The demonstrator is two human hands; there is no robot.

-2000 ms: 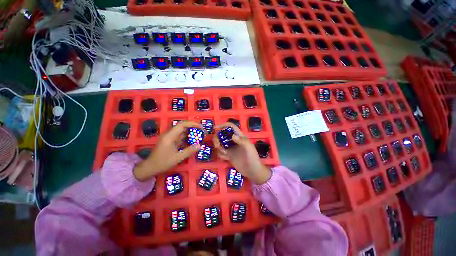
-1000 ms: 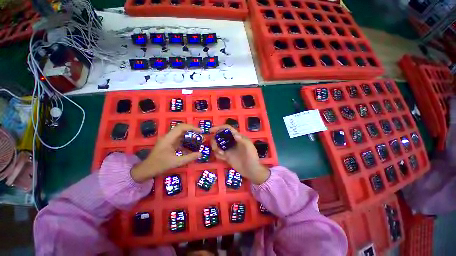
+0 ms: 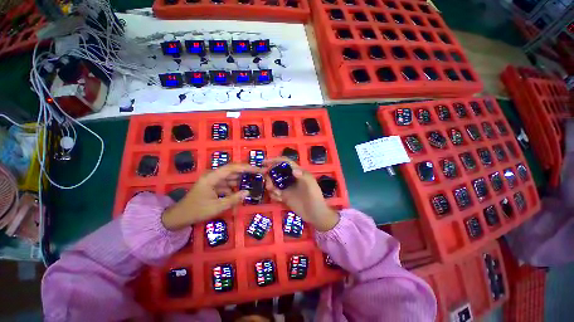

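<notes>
My left hand (image 3: 208,196) has thumb and fingers on a mostly dark smartwatch body (image 3: 253,187) over the middle of the working tray (image 3: 133,148). It covers the pocket below it, so what lies in that pocket is hidden. My right hand (image 3: 306,198) holds a second watch body (image 3: 282,175) at the fingertips, its screen dark with small bluish marks. The tray holds dark watches at the left and top, and lit watches such as one (image 3: 223,277) in the lower rows.
A side tray (image 3: 442,234) of watches stands right, with a paper slip (image 3: 382,153) at its left edge. Charging watches (image 3: 219,77) glow on a white sheet (image 3: 296,56) beyond. Tangled cables (image 3: 45,135) lie left. A stacked tray (image 3: 403,90) stands far right. Another person's sleeve shows at the right edge.
My left hand's watch has moved slightly down and right, and its screen, lit with coloured dots earlier, now looks mostly dark. My right hand has barely moved and still holds its watch.
</notes>
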